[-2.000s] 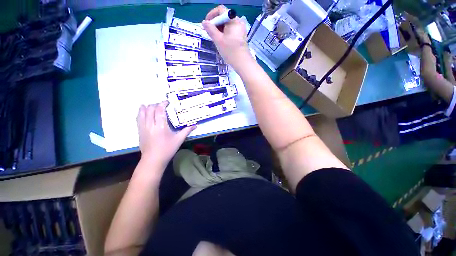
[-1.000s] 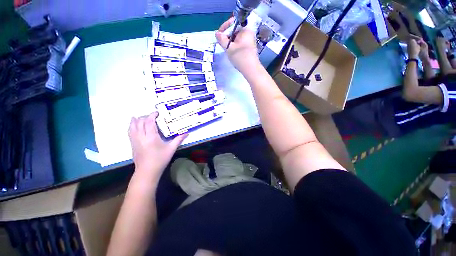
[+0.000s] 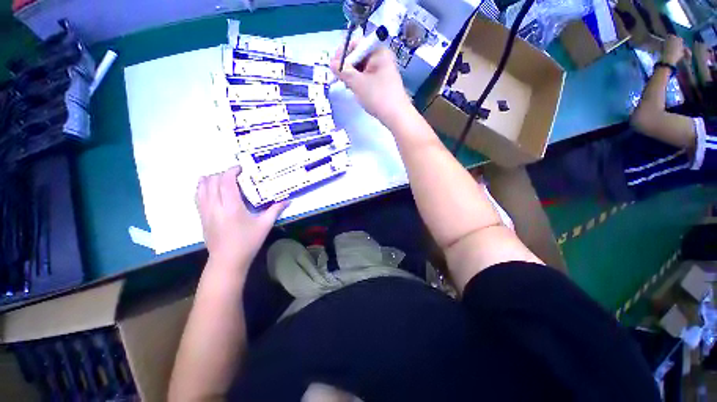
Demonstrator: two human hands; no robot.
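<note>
Several housing units (image 3: 277,118) lie side by side in a fanned column on the white work sheet (image 3: 177,133), pale sides up with dark middles. My left hand (image 3: 232,212) rests at the near left end of the column, thumb and fingers around the end of the nearest unit (image 3: 295,179). My right hand (image 3: 376,77) is above the sheet just right of the far units and holds a white marker pen (image 3: 366,47) with a dark cap. The electric screwdriver (image 3: 358,11) hangs just beyond my right hand, cut off by the top edge.
An open carton (image 3: 531,94) with small black pieces stands right of the sheet, a black cable (image 3: 503,59) crossing it. The screw feeder (image 3: 444,35) is behind my right hand. A black tray (image 3: 59,224) lies left. A packing carton (image 3: 149,338) is lower left. Another person's arm (image 3: 656,110) shows right.
The view has shifted, so the bench sits differently in the picture. The pen in my right hand was at the far units two seconds ago and is now off to their right. My left hand keeps its place.
</note>
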